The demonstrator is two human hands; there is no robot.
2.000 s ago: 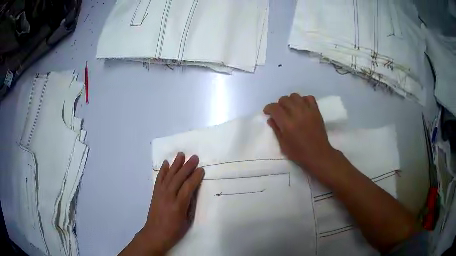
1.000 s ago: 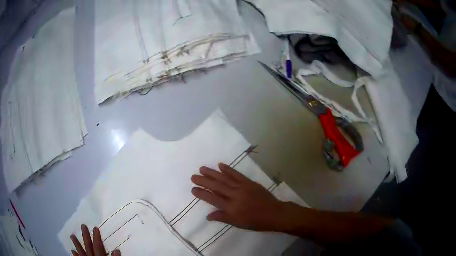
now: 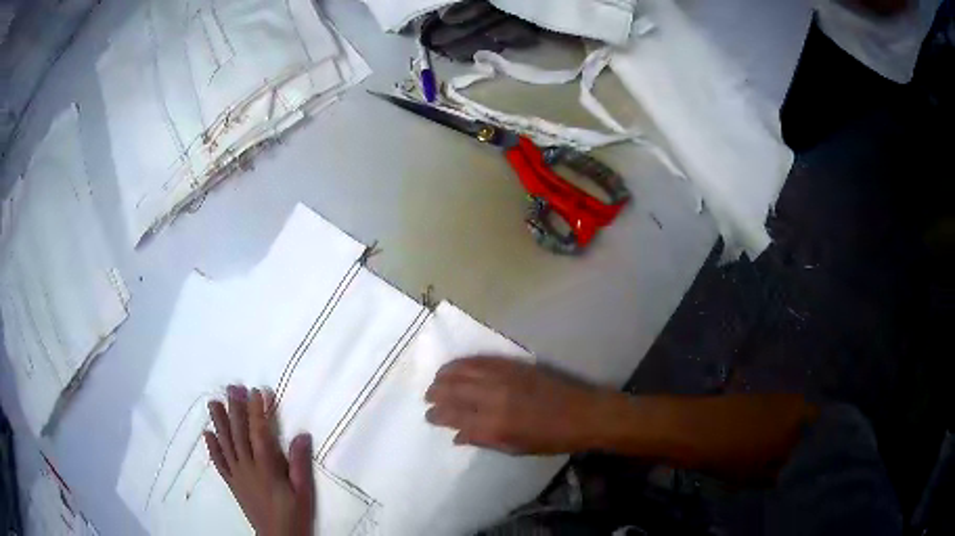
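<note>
A white garment front panel [image 3: 236,335] lies on the pale table in front of me. Two pairs of dark stitch lines run to its upper right edge and end in thread tails [image 3: 429,297]. Part of a stitched curved outline shows near my left hand. My left hand [image 3: 260,461] lies on the panel with fingers spread and holds nothing. My right hand [image 3: 501,406] is over the panel's right part, slightly blurred, with its fingers bent; whether it pinches the cloth cannot be told.
Fabric shears with red handles [image 3: 565,194] lie beyond the panel, blades pointing left. A blue-purple pen [image 3: 427,84], curling white offcuts [image 3: 524,69] and dark grey cloth [image 3: 476,31] are behind them. Stacked panels [image 3: 209,94] lie at upper left. The table edge is at right, beside dark floor.
The view has swung right, so the shears and stacks sit further left. The panel's turned-over strip now lies flat. My right hand has moved from the stitch lines to the panel's right part.
</note>
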